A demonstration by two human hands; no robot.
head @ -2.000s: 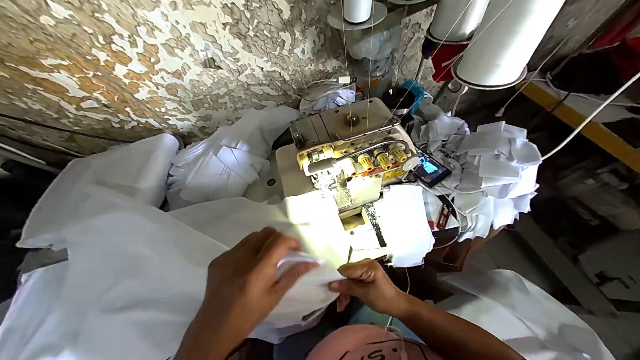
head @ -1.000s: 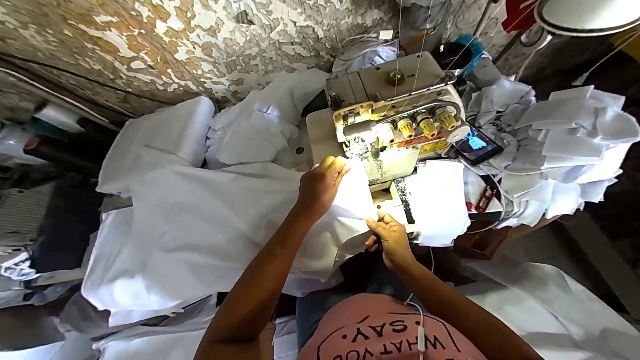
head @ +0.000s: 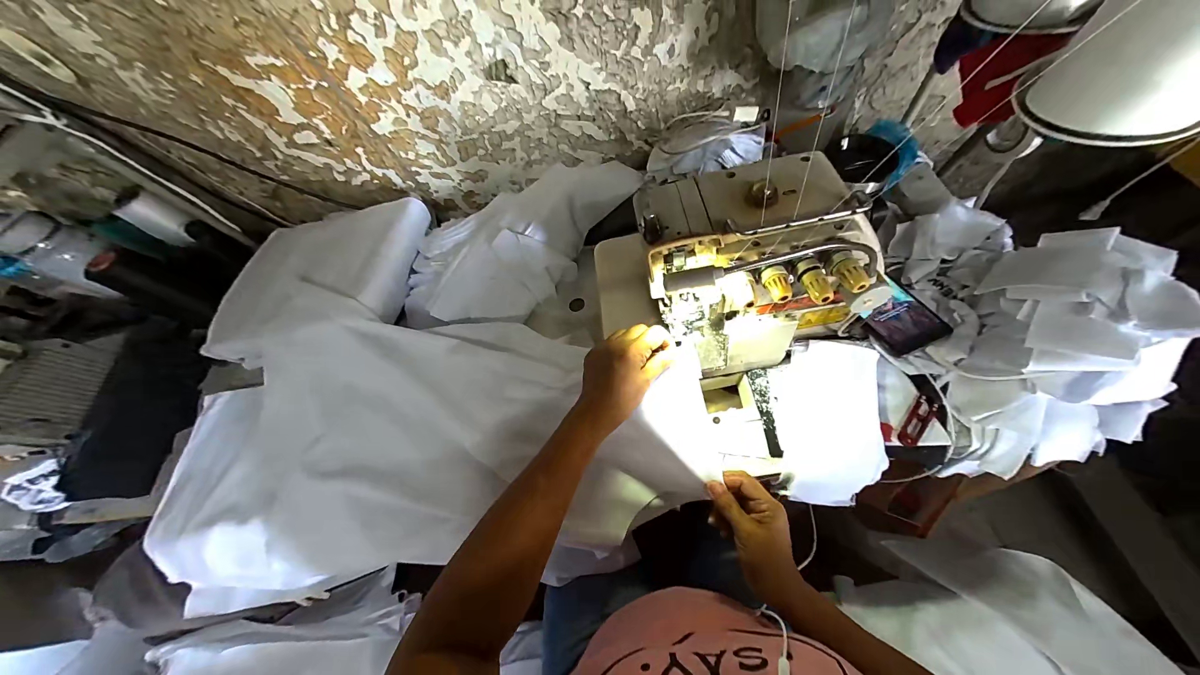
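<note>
A large sheet of white fabric (head: 403, 422) lies across the left of the worktable, its right edge at the front of a lit overlock sewing machine (head: 741, 253). My left hand (head: 623, 370) grips the far part of that edge, close to the presser foot area. My right hand (head: 750, 525) pinches the near corner between thumb and fingers, below the machine's front. The edge runs taut between both hands. A smaller white fabric piece (head: 830, 422) rests flat on the machine's right side.
Cut white pieces (head: 1078, 337) are heaped at the right, beside a phone (head: 905, 319) and a red tool (head: 917, 419). Folded white fabric (head: 328, 262) lies at the back left. Thread cones (head: 1116, 75) stand upper right, against a peeling wall (head: 450, 84).
Since two seconds ago my hands have moved apart, and the fabric edge bunched between them now runs straight. My left hand has moved up to the machine's front.
</note>
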